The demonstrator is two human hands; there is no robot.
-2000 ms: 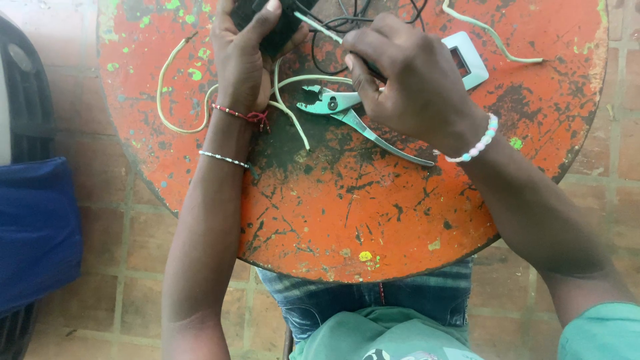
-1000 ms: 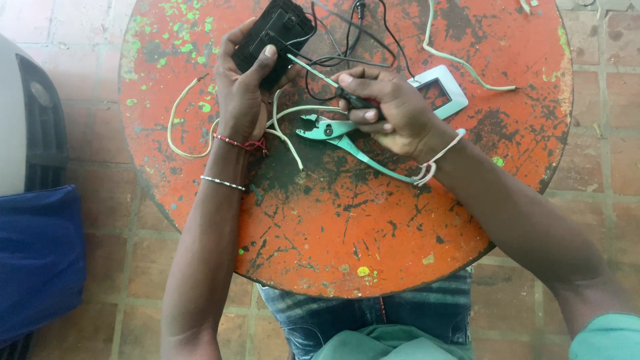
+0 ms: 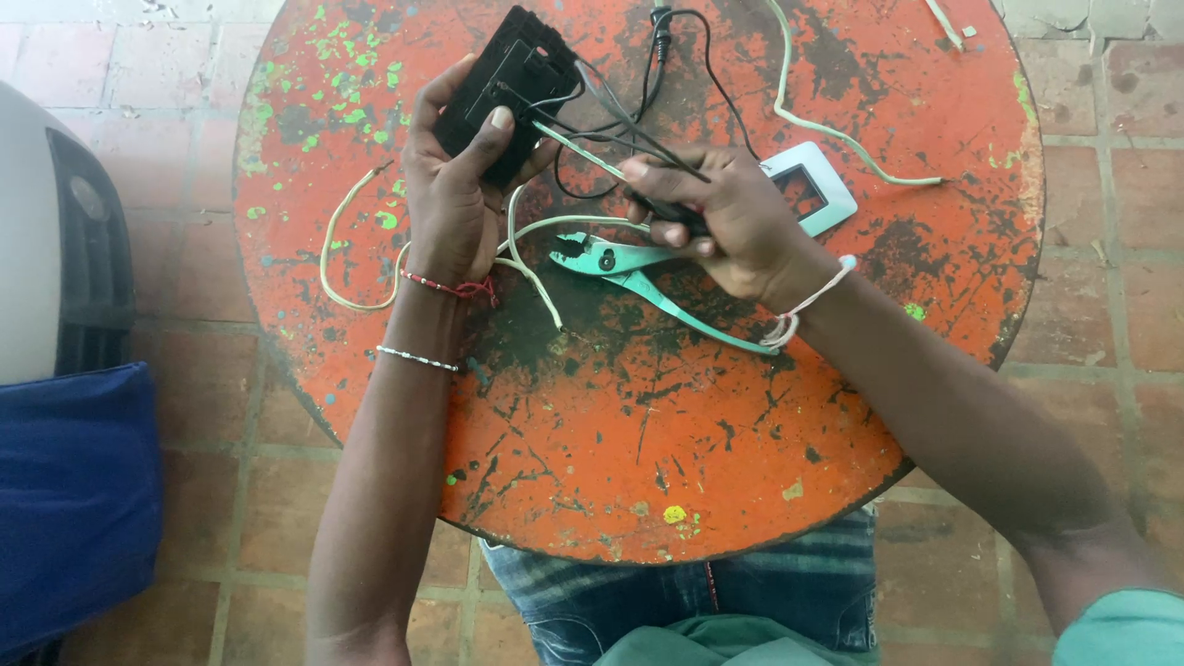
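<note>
My left hand (image 3: pixel 460 176) grips a black plastic electrical module (image 3: pixel 511 83), its thumb pressed on the near face. Thin dark wires (image 3: pixel 615 134) run from the module towards my right hand (image 3: pixel 717 208), which is closed around the dark handle of a screwdriver (image 3: pixel 587 155). The screwdriver's shaft points up and left, its tip at the module's edge; exact contact is hard to tell. Slip-joint pliers (image 3: pixel 606 261) lie on the table below my right hand, jaws to the left. A white rectangular frame plate (image 3: pixel 832 190) lies just right of that hand.
Everything rests on a round, worn orange table (image 3: pixel 647 462). Pale cable (image 3: pixel 347 208) curls left of and below my left hand, and another pale cable (image 3: pixel 837 134) bends across the upper right. A black cord (image 3: pixel 660 42) with a connector lies at the top. Blue fabric (image 3: pixel 74 481) is at far left.
The black module, mostly cut off at the top two seconds ago, shows whole after the view shifted. The screwdriver stays in my right hand, pointed at the module.
</note>
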